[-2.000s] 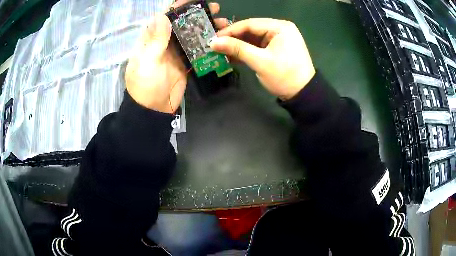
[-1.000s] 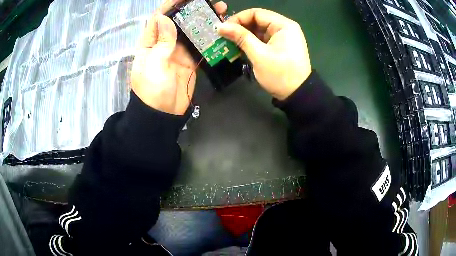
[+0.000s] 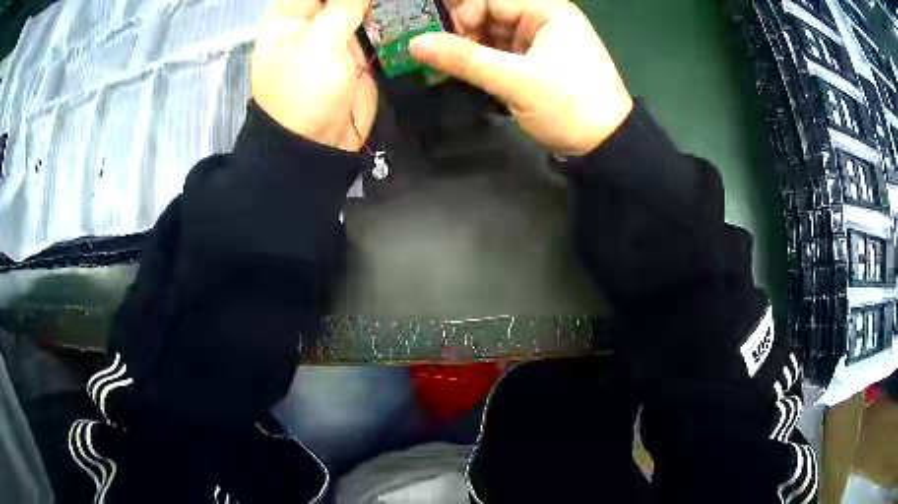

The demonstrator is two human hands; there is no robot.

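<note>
A green and silver-grey circuit board [image 3: 404, 37] lies in a black housing at the top edge of the view, partly cut off. My left hand [image 3: 313, 74] holds the housing from its left side; the fingertips are cut off by the edge. My right hand [image 3: 542, 71] is at the right side, its thumb pressed on the green end of the board and its fingers at the housing's side. A thin red lead hangs down beside my left palm, with a small silver-white wired component [image 3: 380, 165] at its end.
A translucent white ribbed sheet [image 3: 128, 108] covers the left tray. A tall stack of black-edged trays [image 3: 822, 226] stands at the right. The dark green bench [image 3: 453, 256] lies between, its worn front edge near my body. A brown carton [image 3: 840, 443] shows at lower right.
The board and both hands have moved up in the view, so the board's upper part is now cut off. My right thumb has moved onto the green end. The hanging component is higher in view.
</note>
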